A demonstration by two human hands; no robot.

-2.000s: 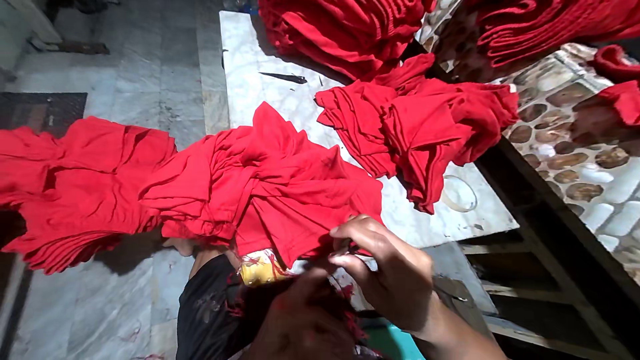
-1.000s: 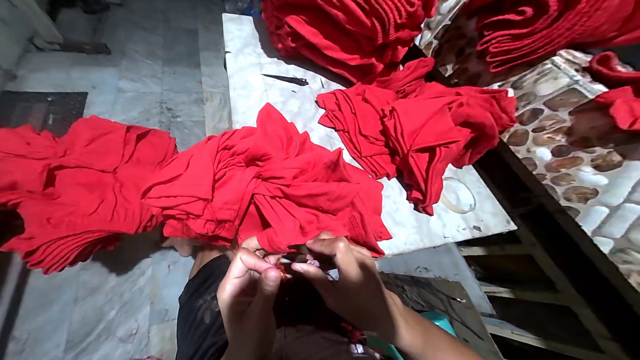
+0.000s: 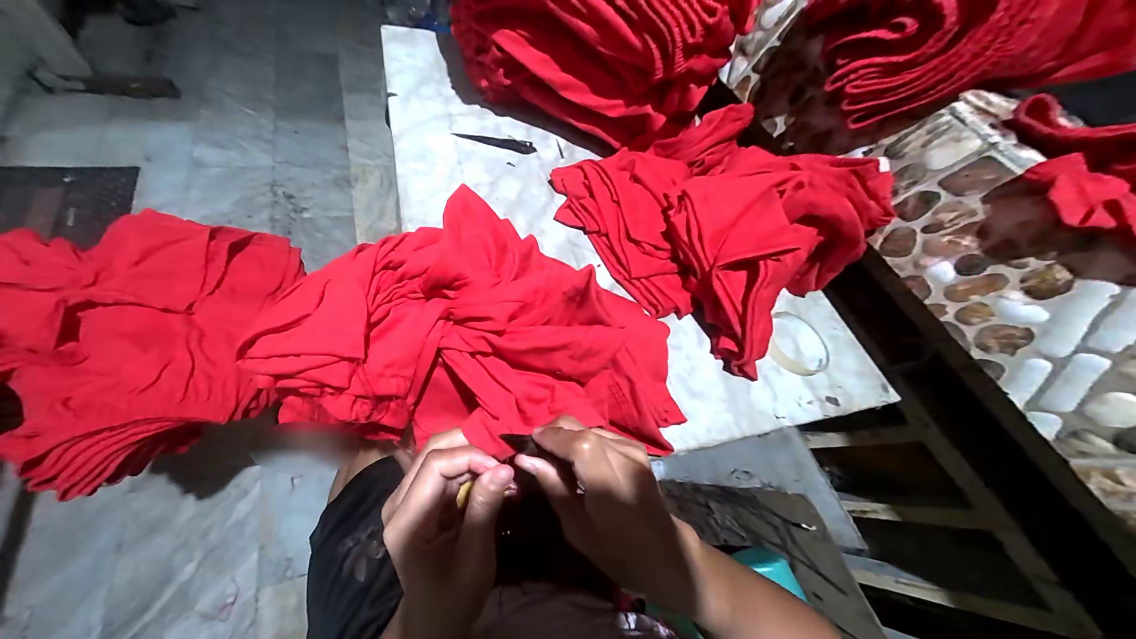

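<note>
My left hand and my right hand meet at the lower middle, fingertips almost touching. Between my left thumb and forefinger is the edge of a red cloth, with something small and yellow under the fingers. A small dark pointed tool, its kind unclear, sticks out from the fingers of my right hand. Just beyond both hands, a bunched pile of red fabric pieces lies partly over the marble slab's edge. To its left another layered red stack continues. My left fingers hide most of what they pinch.
On the white marble slab lie a folded red pile, a roll of tape, a black pointed tool and a large red bundle. More red cloth rests by a pebble-patterned surface. A turquoise item shows below.
Two seconds ago my left hand was low and in shadow; it has come up beside the right at the cloth's edge. The yellow piece, plain then, is now mostly covered. The red piles have stayed put.
</note>
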